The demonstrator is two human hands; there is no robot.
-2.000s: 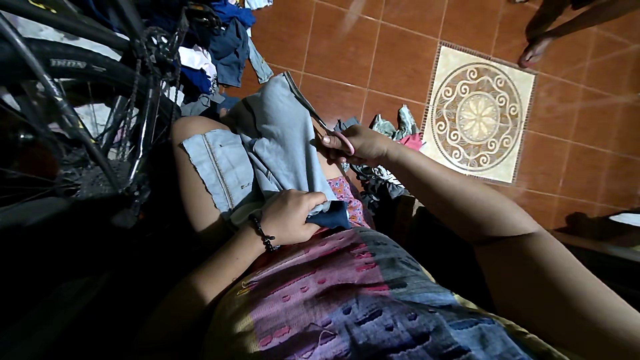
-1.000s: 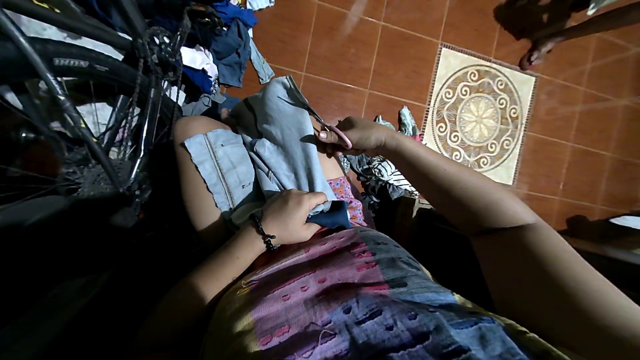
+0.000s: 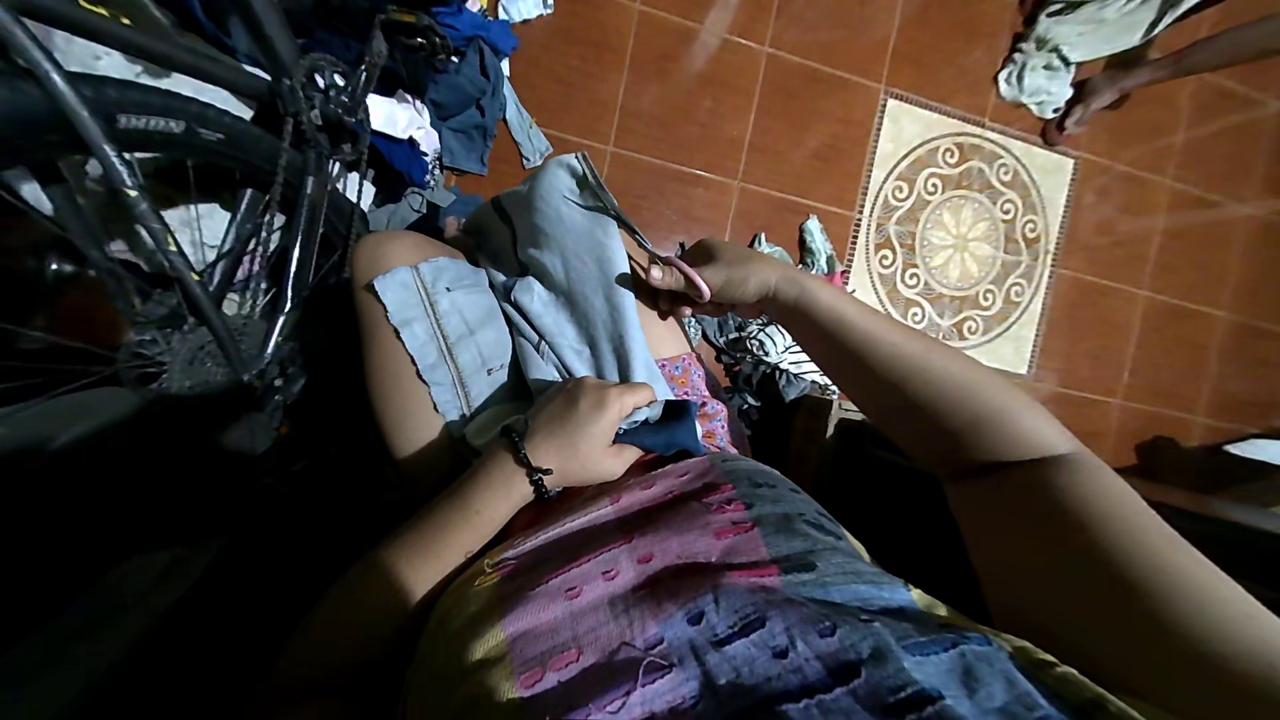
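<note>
My left hand (image 3: 585, 430), with a dark beaded bracelet at the wrist, grips the near end of a light blue-grey fabric garment (image 3: 575, 235) beside a dark blue cloth part (image 3: 662, 430). The garment lies across my lap. In my right hand (image 3: 715, 280) is a pair of scissors (image 3: 688, 275) with pink handles; its blades point toward the garment's far right edge. Whether the blades touch the cloth there cannot be told. A light blue piece with a seam and frayed edge (image 3: 440, 325) rests over my left thigh.
A bicycle (image 3: 190, 240) stands close on the left. Piled clothes (image 3: 465, 100) lie beyond it, and more cloth (image 3: 770, 350) lies right of my lap. A patterned tile (image 3: 955, 235) is set in the red floor. Another person's foot (image 3: 1090, 100) is at the upper right.
The scissors' blades showed more widely apart a second ago than two seconds ago. Pale cloth now shows beside the other person's foot at the upper right. My left hand has stayed in place.
</note>
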